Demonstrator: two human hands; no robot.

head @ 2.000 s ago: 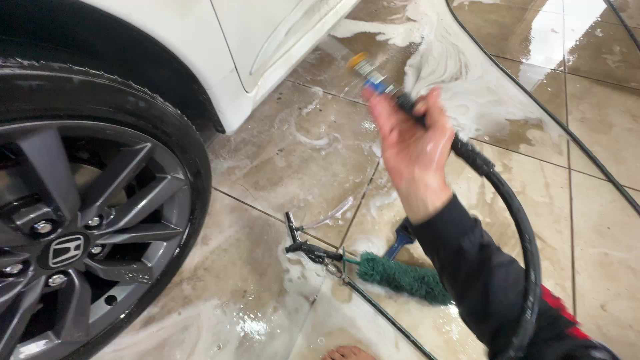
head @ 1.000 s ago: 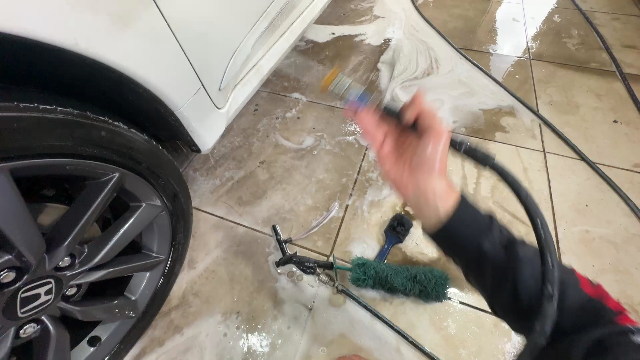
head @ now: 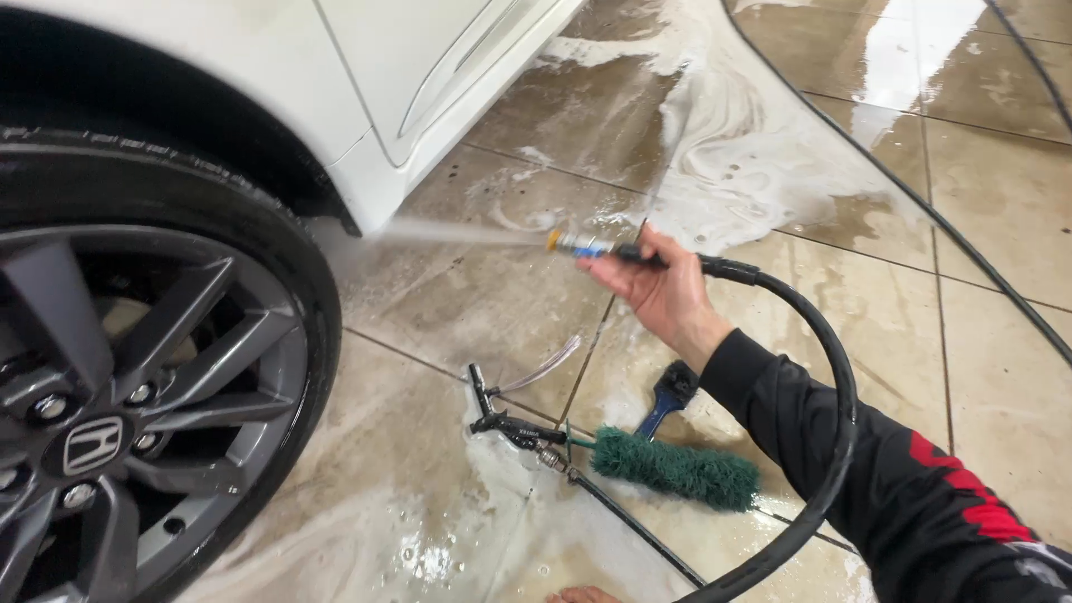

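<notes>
My right hand [head: 670, 293] grips a short spray nozzle [head: 586, 245] with a yellow tip, fixed to a black hose [head: 825, 335] that curves back along my sleeve. A fan of water from the tip hits the lower edge of a white car body [head: 377, 180], just behind the tyre of a dark grey alloy wheel [head: 159, 368]. At the bottom edge only fingertips, apparently of my left hand [head: 586, 595], show; what they do is hidden. Below the right hand, a black spray gun [head: 519, 429] with its own hose lies on the wet floor beside a green bristled wheel brush [head: 678, 469].
A blue-handled brush with dark bristles [head: 674, 385] lies behind the green one. Tan floor tiles [head: 997, 368] are wet, with white foam [head: 729, 167] spread near the car. Another black hose [head: 904, 188] crosses the floor at the right.
Water now sprays plainly from the nozzle at the car's lower edge; one second ago no clear jet showed. The right hand still holds the nozzle.
</notes>
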